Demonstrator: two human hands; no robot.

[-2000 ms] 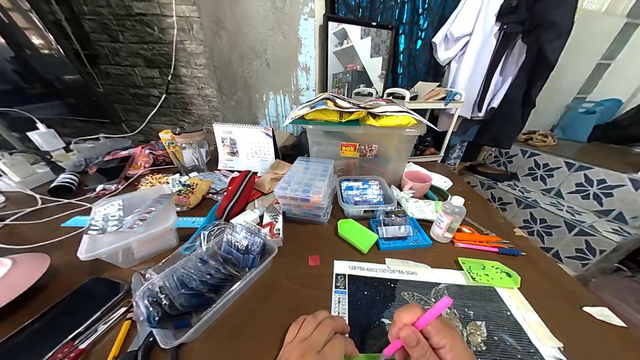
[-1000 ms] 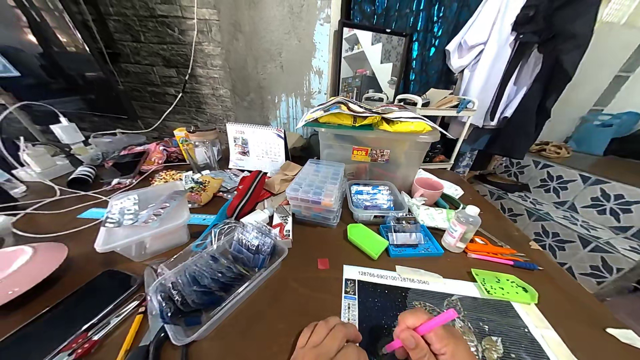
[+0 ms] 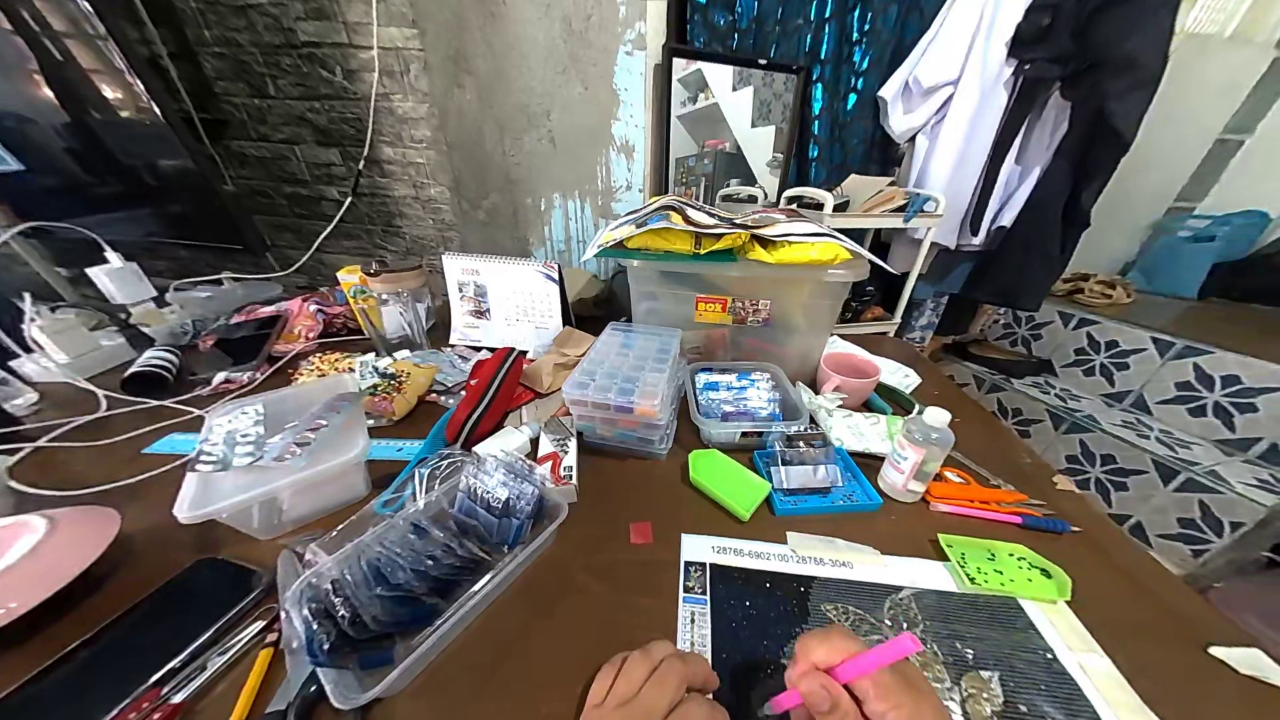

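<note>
My right hand (image 3: pixel 850 685) grips a pink diamond painting pen (image 3: pixel 845 672), its tip low over the dark part of a diamond painting canvas (image 3: pixel 960 615). My left hand (image 3: pixel 655 685) rests with curled fingers at the canvas's left edge; whether anything lies beneath it is hidden. A green tray with dark beads (image 3: pixel 1005 567) sits on the canvas's upper right corner. Beyond the canvas are a plain green tray (image 3: pixel 729 484) and a blue tray (image 3: pixel 818 482) with small bags on it. A small red square (image 3: pixel 640 533) lies left of the canvas.
On the left stand a plastic container of dark bead bags (image 3: pixel 420 580), a phone (image 3: pixel 130 640) and a pencil (image 3: pixel 254 680). Stacked bead organizers (image 3: pixel 625 385), a pink mug (image 3: pixel 849 378), a clear bottle (image 3: pixel 917 453) and orange scissors (image 3: pixel 980 488) are farther back.
Two seconds ago a green thing showed under the pen tip between my hands; now the tip is at the canvas's dark area. The pen stays in my right hand.
</note>
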